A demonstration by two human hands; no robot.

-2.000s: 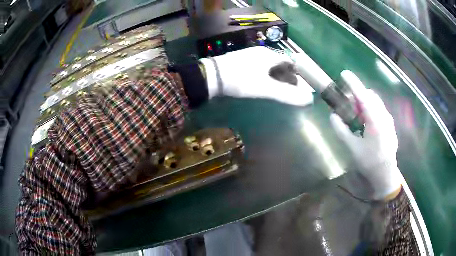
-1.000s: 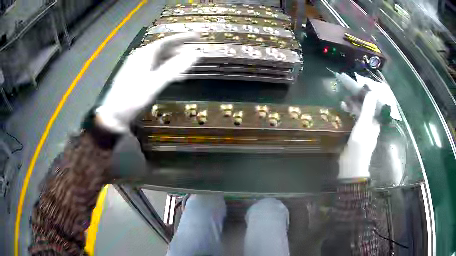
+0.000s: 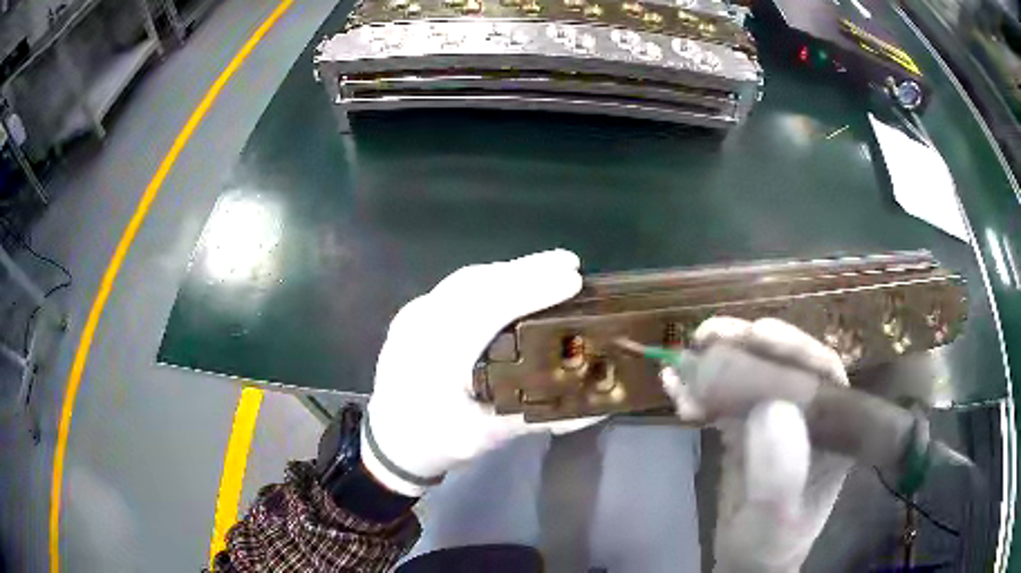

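Note:
The dark bronze housing bar [image 3: 717, 302] is held tilted over the front edge of the bench, its face with paired gold-coloured recesses turned towards me. My left hand [image 3: 448, 369], in a white glove, grips the bar's left end. My right hand [image 3: 761, 414], gloved and slightly blurred, is closed around the grey dispensing syringe [image 3: 856, 425]. The syringe's green needle [image 3: 661, 354] points left over the bar's face, near the leftmost recesses. One of these recesses shows a reddish-brown centre. My right hand hides some middle recesses.
Stacked housings [image 3: 537, 50], silver and gold-brown, stand at the far side of the dark green bench mat [image 3: 448, 190]. A dark controller [image 3: 851, 67] with a red light and a white paper sheet [image 3: 918, 174] are at the right. Yellow floor lines run at the left.
The bar has been turned and lifted from the mat towards me. My left hand has taken its left end. My right hand has moved down with the syringe, its needle now over the bar's face.

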